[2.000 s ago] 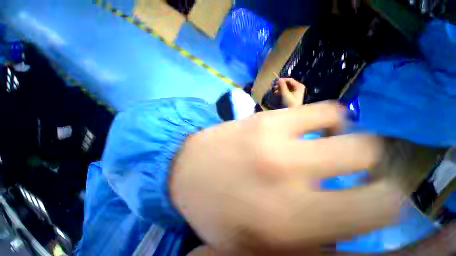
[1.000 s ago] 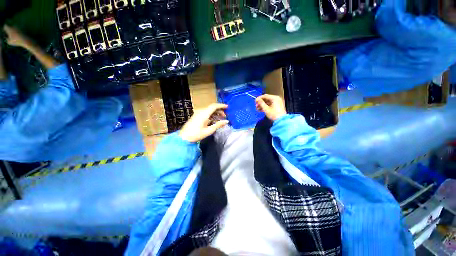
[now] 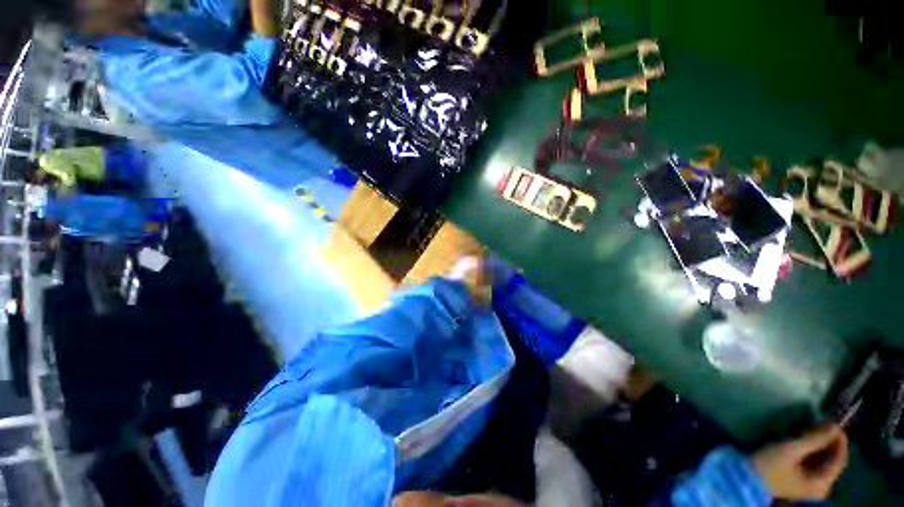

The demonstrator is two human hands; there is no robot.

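My left hand (image 3: 474, 279) is blurred and partly hidden at the end of its blue sleeve, by the bench's front edge. My right hand (image 3: 805, 463) is at the lower right over the bench edge, fingers curled; any held thing cannot be made out. A cream-and-red front housing (image 3: 548, 198) lies alone on the green bench. Dark screens with white edges (image 3: 698, 241) lie overlapped to its right. A pale round dish (image 3: 732, 347) sits below them. More open housings lie behind (image 3: 621, 65) and at the right (image 3: 841, 220).
A black shiny blister tray (image 3: 416, 109) with rows of units is at the upper left of the green bench (image 3: 615, 282). Thin dark reddish pieces (image 3: 600, 144) lie behind the single housing. Cardboard boxes (image 3: 367, 216) are below the bench edge. A person in a blue smock (image 3: 188, 79) is at the upper left.
The view has swung and tilted, showing more of the bench. My hands, close together before my body one second ago, are now far apart. The thin pale item by my right hand no longer shows.
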